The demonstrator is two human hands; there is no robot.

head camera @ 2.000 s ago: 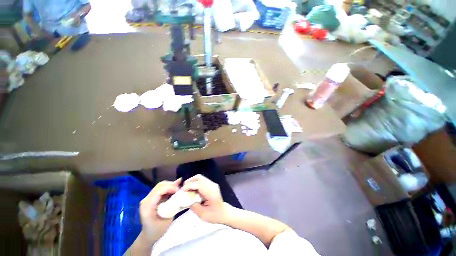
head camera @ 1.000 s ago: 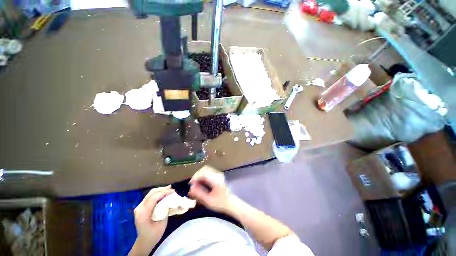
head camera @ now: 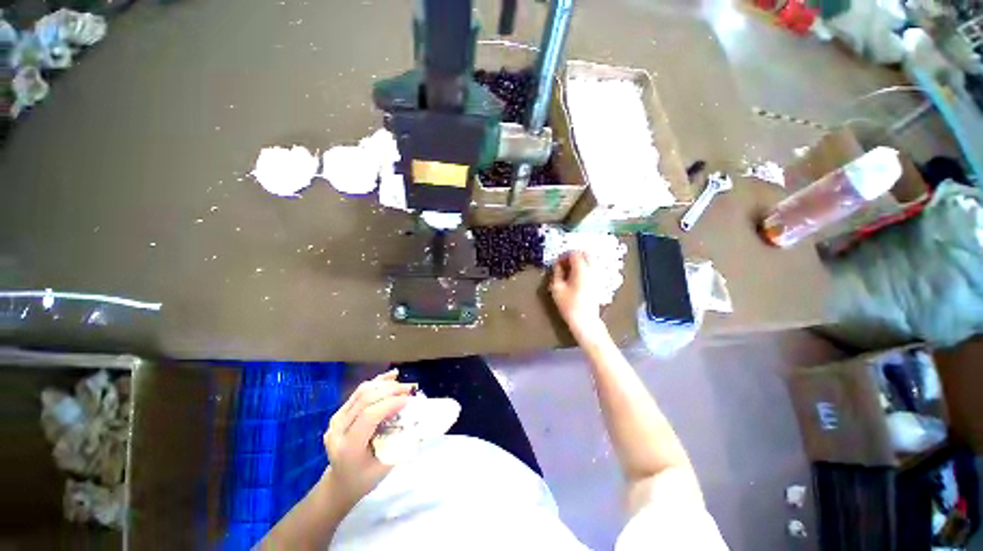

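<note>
My left hand (head camera: 361,431) holds a cream plush toy piece (head camera: 415,428) over my lap, below the table edge. My right hand (head camera: 577,291) is on the table with its fingertips at the left part of the white washer pile (head camera: 610,258); whether a washer is between them cannot be told. The dark eye pile (head camera: 507,250) lies just left of those fingers. The green hand press (head camera: 437,161) stands left of the piles, its base (head camera: 434,301) near the table edge, with no hand on it.
Behind the piles stand a box of dark eyes (head camera: 539,199) and a box of washers (head camera: 620,140). White plush pieces (head camera: 286,170) lie left of the press. A phone (head camera: 664,278), wrench (head camera: 706,201) and bottle (head camera: 830,199) are at right. A blue crate (head camera: 282,431) and carton (head camera: 135,452) are lower left.
My right hand has left the plush piece and moved forward and right to the washer pile. My left hand still holds the piece over my lap. The camera view has shifted.
</note>
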